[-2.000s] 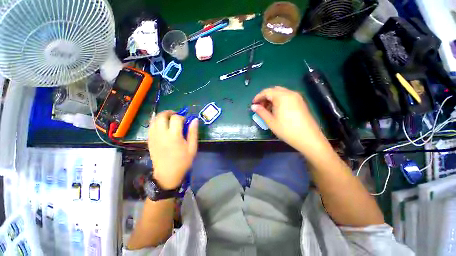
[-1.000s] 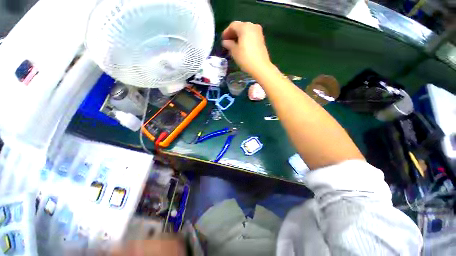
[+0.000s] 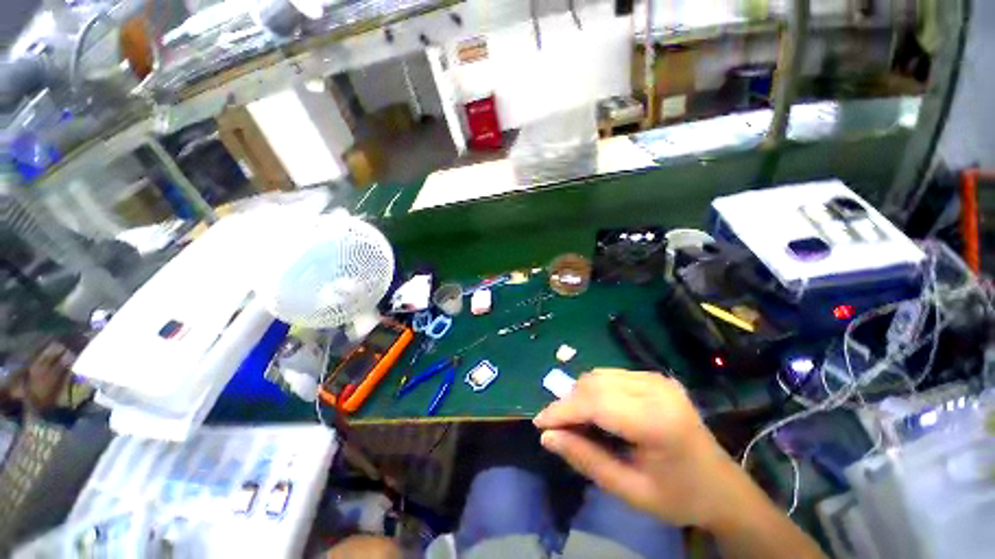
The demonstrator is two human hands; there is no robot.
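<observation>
An open smartwatch unit (image 3: 480,376) with a light-blue rim lies on the green mat. A thin whitish-blue back cover (image 3: 559,382) lies to its right, close beyond my right fingertips. A small pale pad (image 3: 565,353) lies just above the cover. Blue-handled side cutters (image 3: 444,384) lie spread open left of the watch. My right hand (image 3: 638,437) is over the bench's front edge, fingers curled and thumb near the index finger; whether something small is between them cannot be told. My left hand (image 3: 366,549) is cut off by the bottom edge, its fingers not clear.
An orange multimeter (image 3: 367,366) and white fan (image 3: 333,271) stand left. A white tray (image 3: 207,480) with watches is lower left. A black screwdriver (image 3: 637,341) lies right of the pad. Tweezers, a brown pot (image 3: 570,274) and a plastic cup (image 3: 448,296) are farther back.
The view has tilted up. My right hand has come from beside the fan to the bench's front edge. My left hand has left the cutters and dropped low. The pale pad now shows near the cover.
</observation>
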